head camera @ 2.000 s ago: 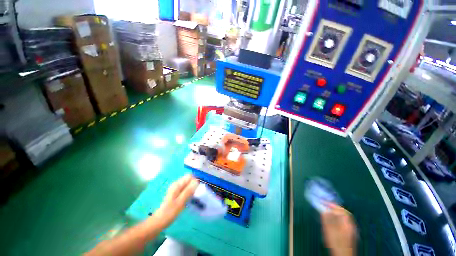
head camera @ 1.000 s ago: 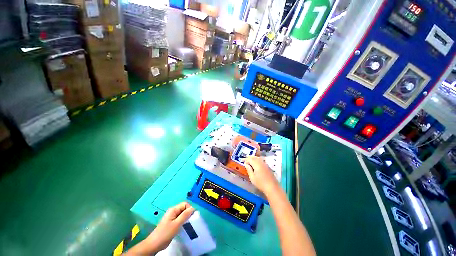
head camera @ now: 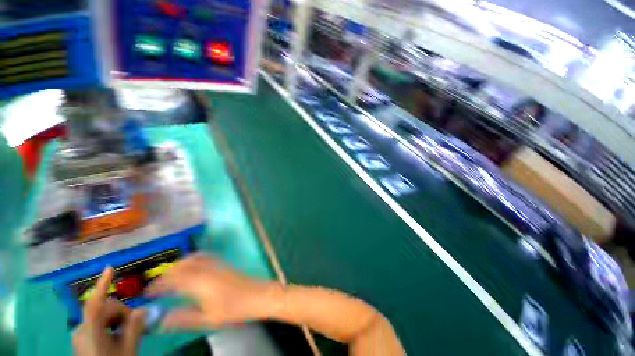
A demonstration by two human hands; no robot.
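My left hand (head camera: 108, 321) is blurred at the bottom left, one finger raised, its other fingers at a small pale blue-grey piece (head camera: 153, 317) seen partly between my hands. My right hand (head camera: 202, 290) reaches in from the right above that piece, fingers spread around it; blur hides whether it touches. Behind them, a pale-rimmed housing (head camera: 106, 197) with a dark inner pattern lies in the orange-brown fixture (head camera: 111, 224). The metal press head (head camera: 87, 165) is behind the fixture in view, its gap unclear.
The perforated base plate (head camera: 170, 198) and black label with red button (head camera: 129, 286) are at left. The control box (head camera: 184, 31) hangs above. The green conveyor (head camera: 299, 201) runs along the right, with several housings (head camera: 398, 183) beyond its white line (head camera: 445, 257).
The view has swung right. My right hand has left the housing in the fixture and come back beside my left hand. The pale piece is now mostly hidden between them.
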